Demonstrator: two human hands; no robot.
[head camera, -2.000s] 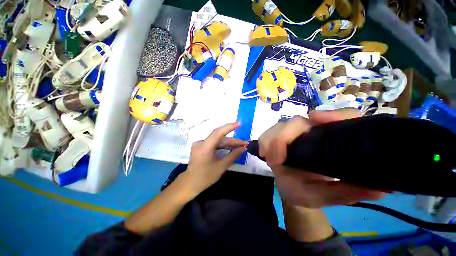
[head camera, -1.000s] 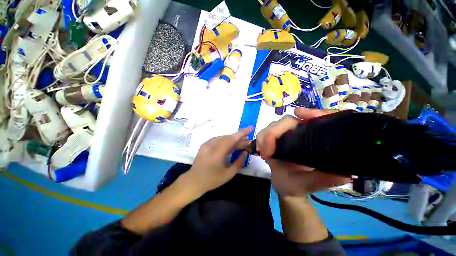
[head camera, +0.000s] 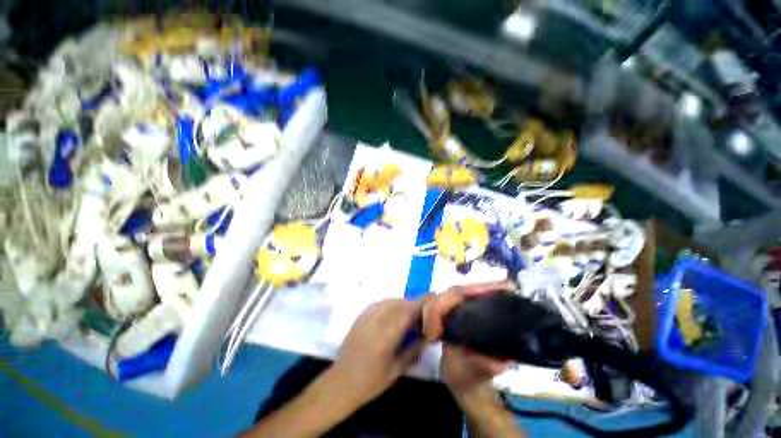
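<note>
My right hand (head camera: 467, 342) is closed around the black electric screwdriver (head camera: 514, 329), whose thick cable runs off to the right. My left hand (head camera: 381, 338) is beside the screwdriver's front end, fingers bent, touching or nearly touching my right hand. The driver tip and whatever is between my left fingers are hidden or blurred. A round yellow unit (head camera: 289, 254) with white cord lies on the left of the white sheet (head camera: 368, 278). Another yellow unit (head camera: 462, 240) lies right of the blue strip (head camera: 420, 275). An opened yellow shell (head camera: 377, 181) with a blue part (head camera: 367, 215) lies farther back.
A foam tray (head camera: 214, 316) with a heap of white units (head camera: 120, 274) stands at left, a speckled grey dish (head camera: 310, 184) beside it. White-and-brown units (head camera: 557, 244) lie at right. A blue basket (head camera: 715, 364) stands far right. Yellow units (head camera: 544, 150) lie beyond the bench.
The view has tilted up and blurred, so the bench sits lower and the blue basket shows. The screwdriver appears smaller and lower, angled down to the right, and my hands are closer together.
</note>
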